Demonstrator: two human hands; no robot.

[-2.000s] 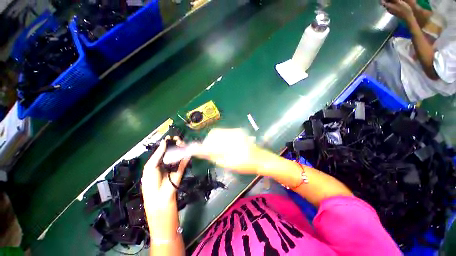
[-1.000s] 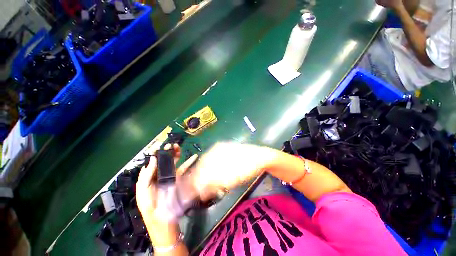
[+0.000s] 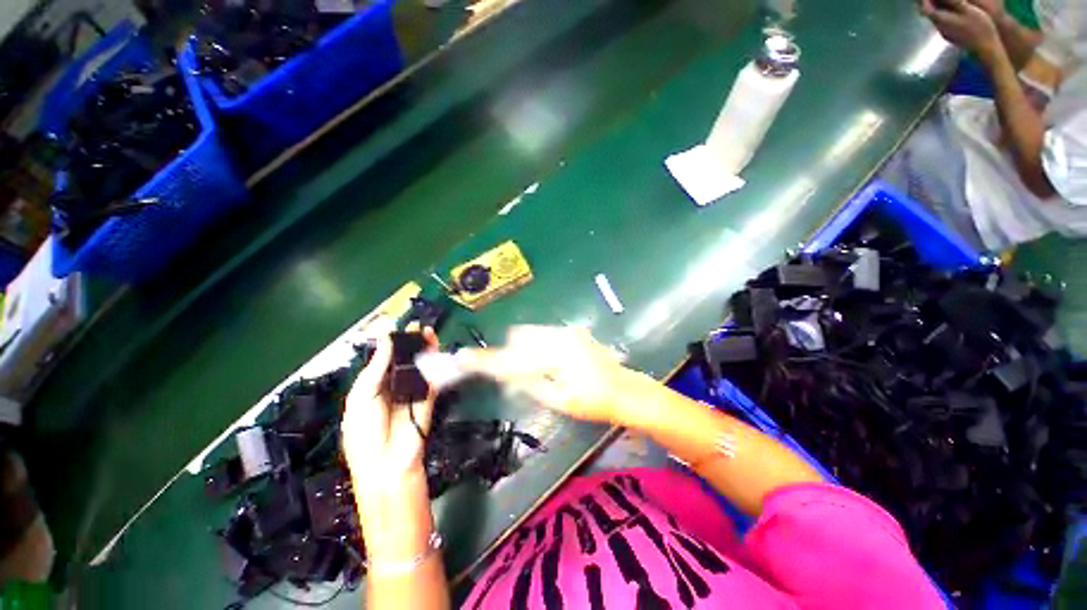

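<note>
My left hand holds a black power adapter upright over the green bench, with a thin cord hanging below it. My right hand is beside it on the right, blurred. A pale, blurred thing shows at its fingertips against the adapter; I cannot tell exactly what it is. A pile of black adapters lies on the bench around and left of my left hand.
A yellow block with a round black piece and a white strip lie beyond my hands. A white bottle stands by white paper. A heaped blue crate is at right, others far left. A person is across.
One second ago my right hand was lower and over my left palm; now it is back at the adapter's right side. The adapter is still in my left hand.
</note>
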